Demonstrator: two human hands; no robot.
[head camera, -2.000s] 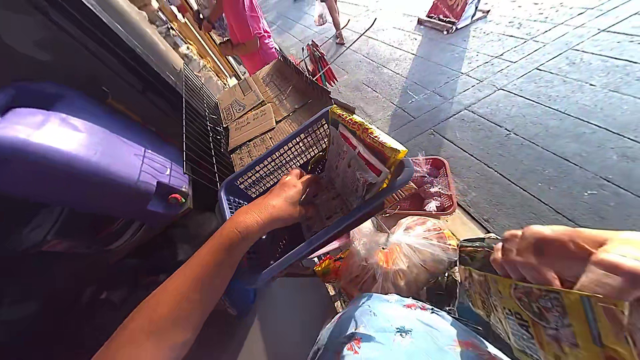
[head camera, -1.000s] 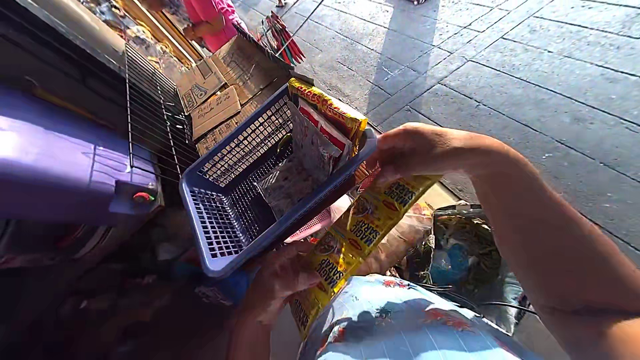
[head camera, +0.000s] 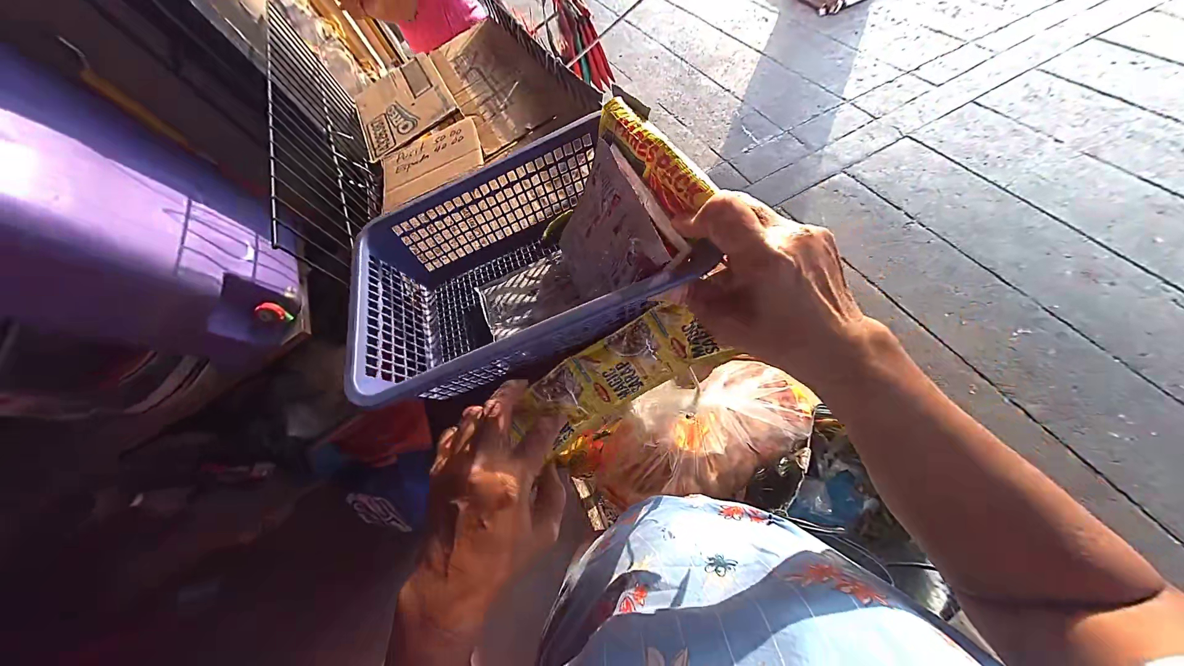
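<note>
A blue plastic basket (head camera: 365, 305) is tilted in front of me. Inside, at its right end, lean printed packets (head camera: 615, 222) and a yellow-and-red packet (head camera: 661, 166). My right hand (head camera: 772, 277) grips the basket's right end near that packet. A strip of yellow seasoning sachets (head camera: 601, 375) runs below the basket's near side between my hands. The fingers of my left hand (head camera: 495, 481) lie at the strip's lower left end; whether they pinch it is unclear. Where the strip's upper end passes behind my right hand, it is hidden.
A knotted clear plastic bag (head camera: 703, 435) lies below the strip. Cardboard pieces (head camera: 430, 162) with handwriting and a black wire rack (head camera: 314, 139) are beyond the basket. At left stands a purple plastic container (head camera: 139, 203). Part of a person in pink (head camera: 444, 23) shows at the top.
Two seconds ago my left hand was inside the basket and my right hand held yellow packets at the lower right. Now my right hand is at the basket's end and my left hand is below it.
</note>
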